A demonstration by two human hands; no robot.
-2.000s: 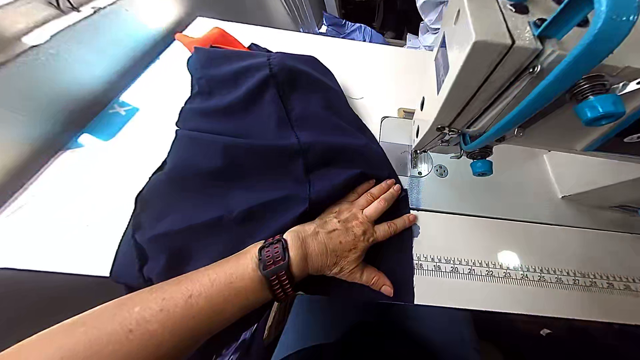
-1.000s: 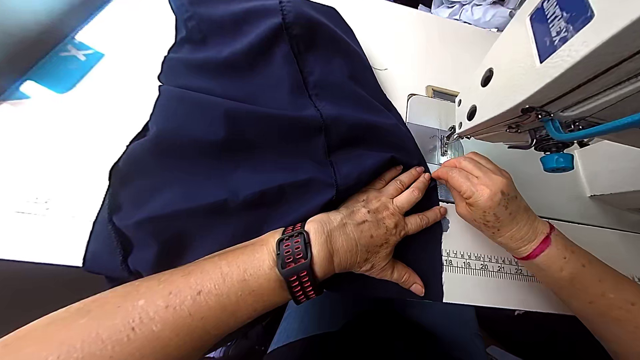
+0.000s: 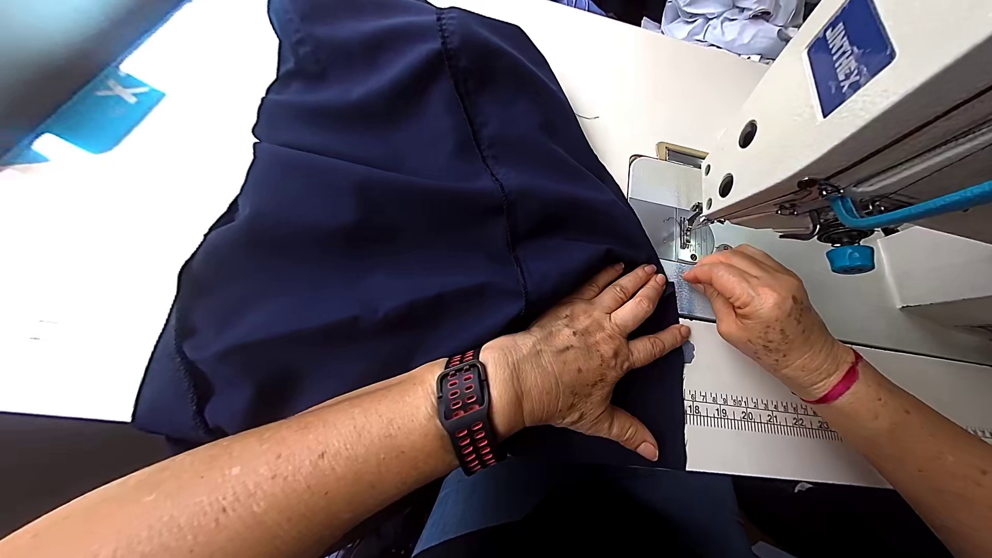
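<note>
Navy blue fabric [image 3: 372, 209] with a stitched seam is spread over the white sewing table. My left hand [image 3: 577, 353] lies flat on its lower right part, fingers spread, a watch on the wrist. Just right of the fabric's edge, my right hand [image 3: 756, 310] has thumb and forefinger pinched together; whether a thread or anything else is between them cannot be told. Above these fingertips are the presser foot [image 3: 686, 232] and needle plate [image 3: 700, 246] of a sewing machine [image 3: 837, 116]. The fabric's right edge runs beside the plate.
A printed ruler scale [image 3: 759, 417] runs along the table's front edge. A blue knob [image 3: 850, 259] hangs under the machine arm. Light-coloured cloth [image 3: 728, 27] is heaped beyond the table. A loose thread [image 3: 589, 117] lies behind the fabric. My lap is below the front edge.
My right hand, out of view two seconds ago, came in beside the presser foot and remains there. My left hand stays flat on the fabric. The view has shifted closer to the work.
</note>
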